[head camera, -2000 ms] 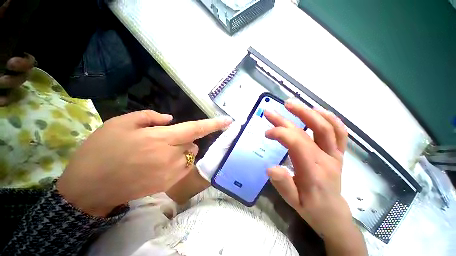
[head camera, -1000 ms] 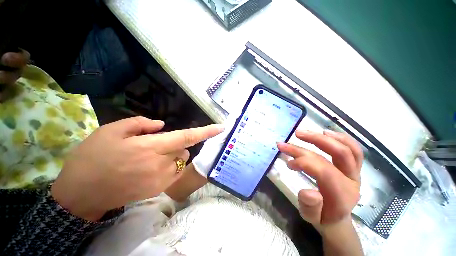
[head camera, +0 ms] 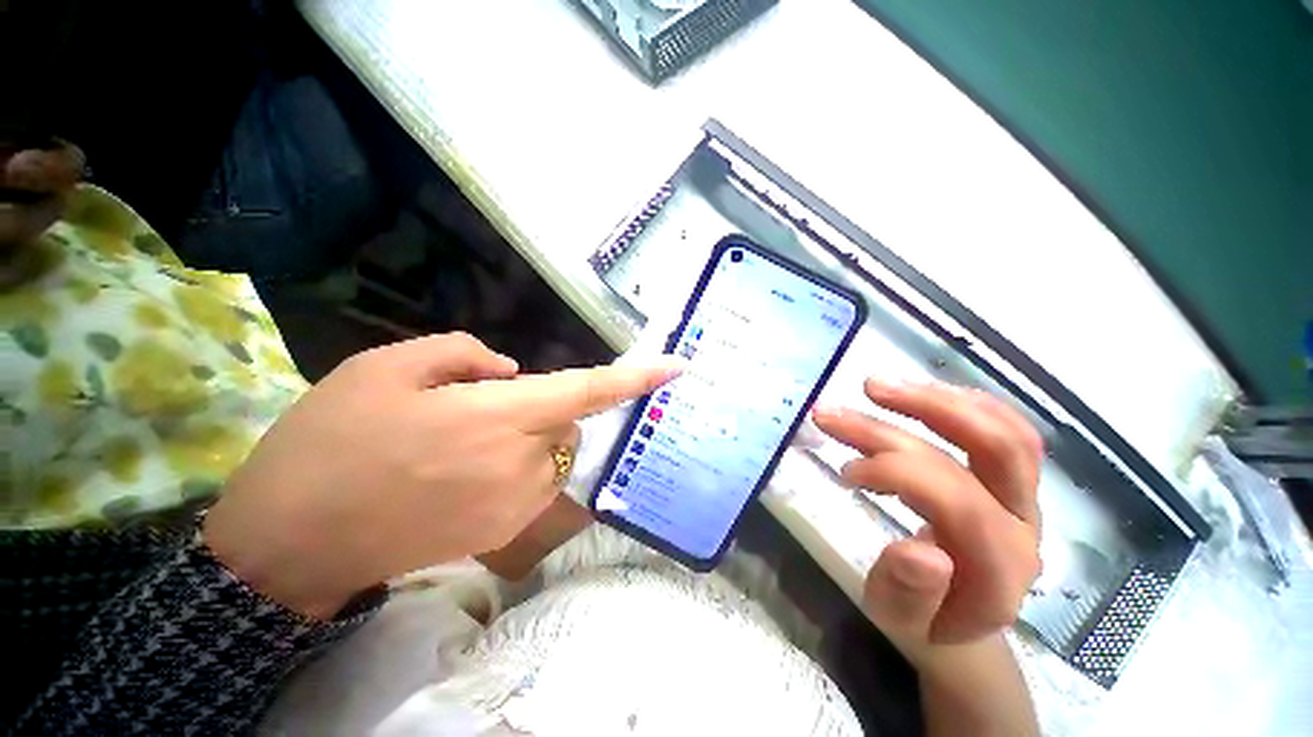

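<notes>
A smartphone [head camera: 732, 410] with a black edge and a lit white-blue screen showing a list lies tilted over the bench edge. My left hand [head camera: 593, 432], in a thin white glove, holds it from beneath and its left side; most of that hand is hidden behind the phone and another person's hand. My right hand [head camera: 950, 511] is bare, beside the phone's right edge, fingers bent and apart, holding nothing. Another person's hand [head camera: 418, 461] with a gold ring points from the left, its index fingertip at the left part of the screen.
A long shallow metal chassis [head camera: 1094, 504] with perforated ends lies behind the phone on the white bench [head camera: 850, 130]. A second chassis [head camera: 691, 32] is at the top. A green surface [head camera: 1152, 173] runs along the far side. Crumpled clear plastic [head camera: 1250, 511] lies at the right.
My right hand has moved off the screen to the phone's right side. The screen has changed to a list. The other person's fingertip has moved onto the screen. The phone has shifted slightly left.
</notes>
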